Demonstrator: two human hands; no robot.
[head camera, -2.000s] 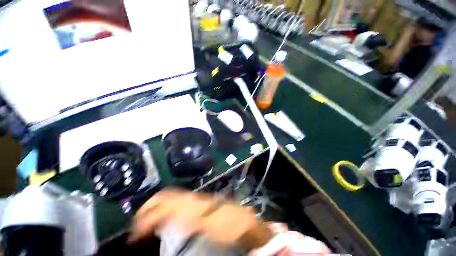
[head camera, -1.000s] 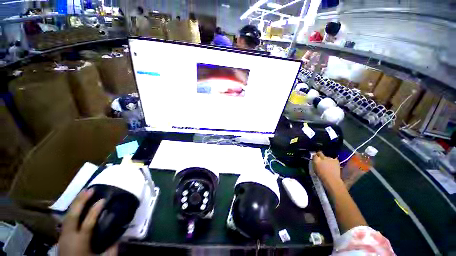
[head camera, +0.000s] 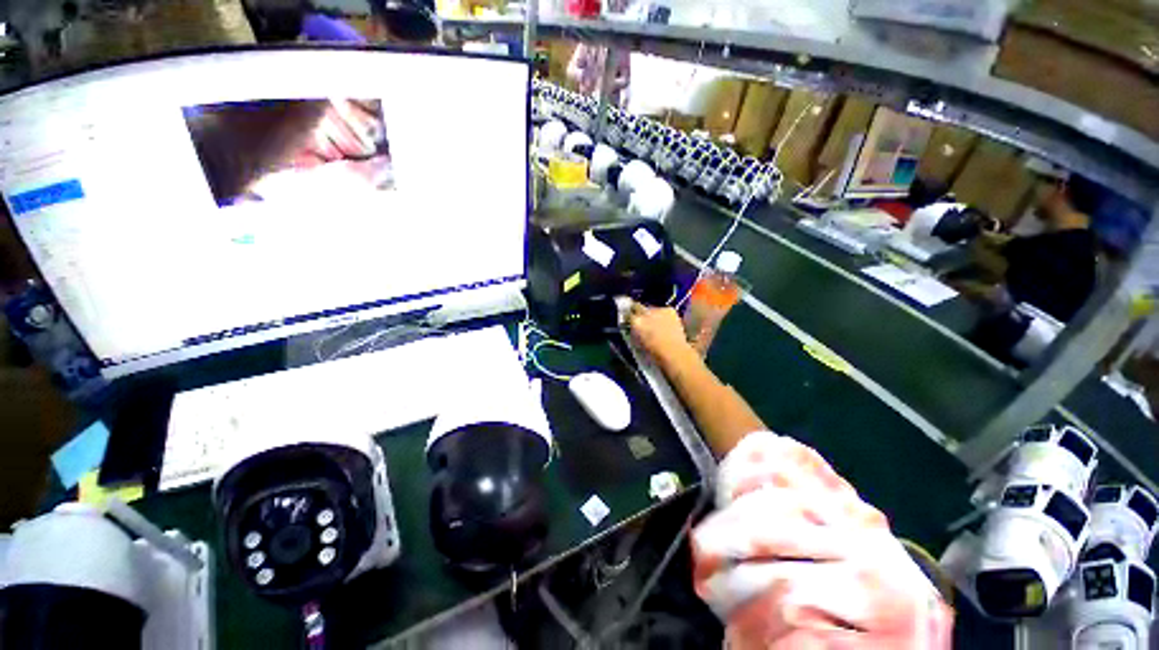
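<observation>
My right hand (head camera: 656, 333) reaches forward to the front of a black case (head camera: 597, 273) with white labels, right of the monitor. Its fingers are at a small pale piece on the case; whether they grip it I cannot tell. My left hand is out of the picture. Three dome cameras stand along the bench's near side: one at the left edge (head camera: 76, 565), cut off, one in the middle with its lens and LED face (head camera: 295, 540) showing, and one with a glossy black ball (head camera: 489, 495).
The monitor (head camera: 280, 241) shows a small video window. A white keyboard-like strip (head camera: 343, 400) lies below it. A white mouse (head camera: 600, 400) lies right of the cameras. An orange bottle (head camera: 714, 302) stands beyond my wrist. More white cameras (head camera: 1036, 540) are at the right. A person (head camera: 1061, 267) sits across the line.
The view has turned right and closer. My left hand, earlier on the left camera, has left the picture. My right hand, first blurred near the cameras, then reached the black case and stays there.
</observation>
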